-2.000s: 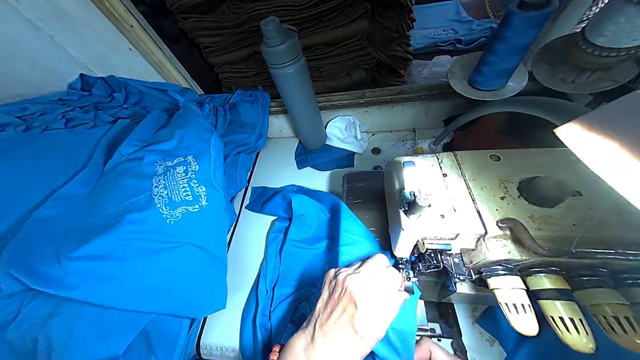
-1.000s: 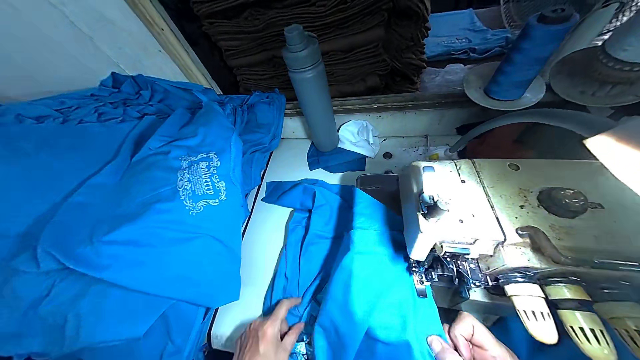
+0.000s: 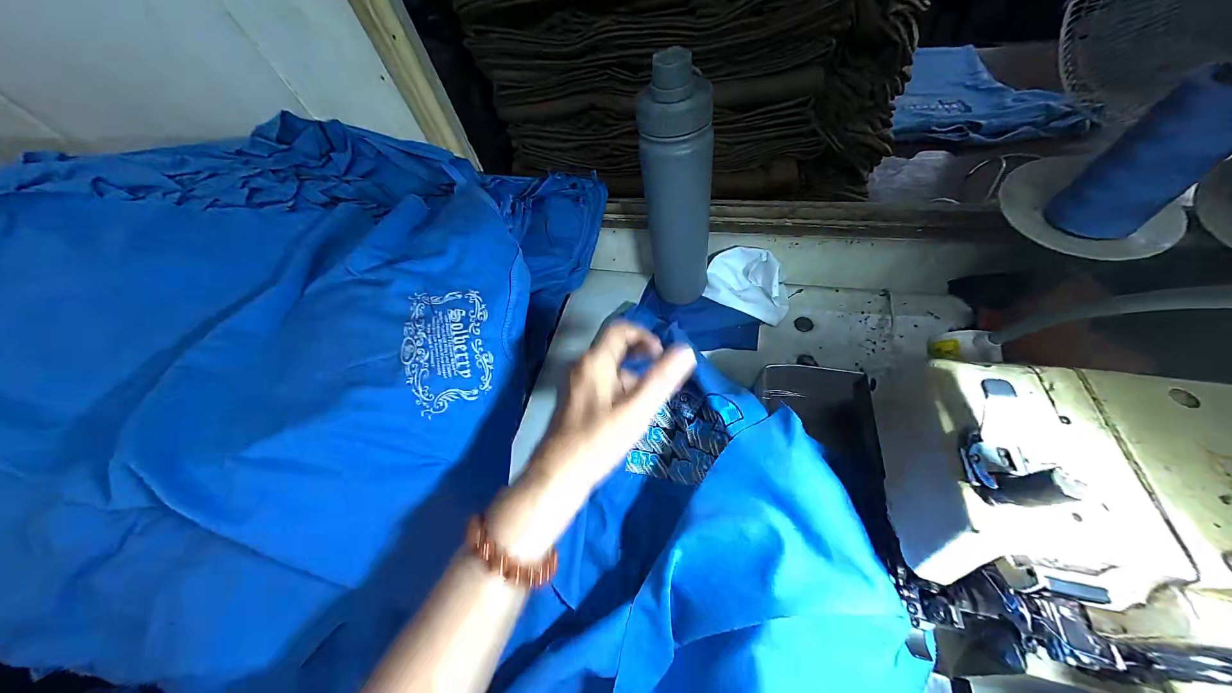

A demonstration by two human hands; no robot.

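My left hand (image 3: 621, 390), with a beaded bracelet on its wrist, is over the far end of a blue garment (image 3: 789, 549). Its fingers are curled and blurred near the cloth, and whether they pinch it cannot be told. Beside the hand a patch with a dark and light print (image 3: 688, 433) shows on the garment. The garment's right edge lies at the needle and presser-foot area of an industrial sewing machine (image 3: 1020, 481). My right hand is out of view.
A heap of blue garments (image 3: 289, 385), one with a white print, covers the left. A grey bottle (image 3: 677, 183) stands at the back by a white cloth scrap (image 3: 746, 282). Brown folded cloth (image 3: 693, 96) is stacked behind. A blue thread cone (image 3: 1136, 154) stands at the back right.
My left hand has moved from the near edge to the garment's far end. My right hand, at the garment's near right edge one second ago, has left view. The printed patch is now exposed.
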